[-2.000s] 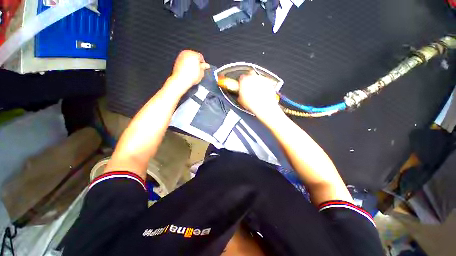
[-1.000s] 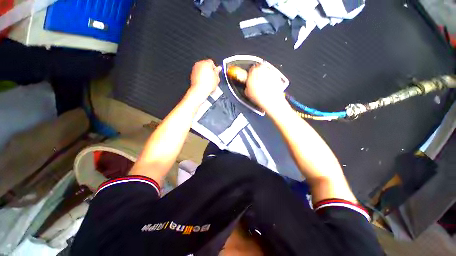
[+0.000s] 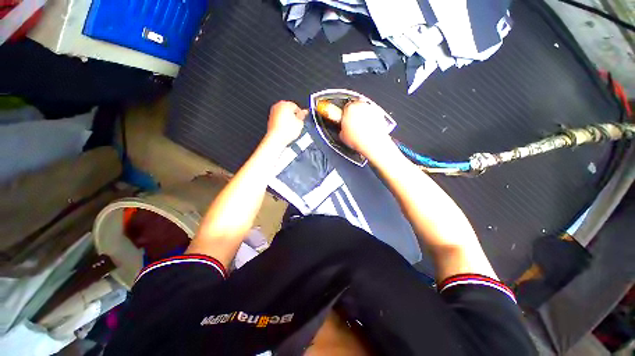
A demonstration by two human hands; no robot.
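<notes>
A garment panel point(image 3: 305, 172), grey with white strips and a darker grey rectangle, lies at the table's near edge. My left hand point(image 3: 286, 122) is closed at the panel's far left end, seemingly pinching its edge; the fingertips are hard to make out. My right hand point(image 3: 362, 125) is closed around the orange-brown handle of the steam iron point(image 3: 336, 142). The iron rests over the far end of the panel, its pointed tip towards my left hand, and hides the cloth under it. The near end of the panel reaches my shirt.
A heap of grey and white pieces point(image 3: 445, 31) lies at the table's far side. A blue hose and pale wrapped bundle point(image 3: 529, 149) run right from the iron. A blue-topped box point(image 3: 132, 28) stands far left. A cream bucket point(image 3: 111, 229) with red-brown cloth is below left.
The view has shifted, showing more of the far heap and the bucket. Both hands keep their closed poses, and the iron stays near the panel's far end. More plain grey cloth shows right of the strips.
</notes>
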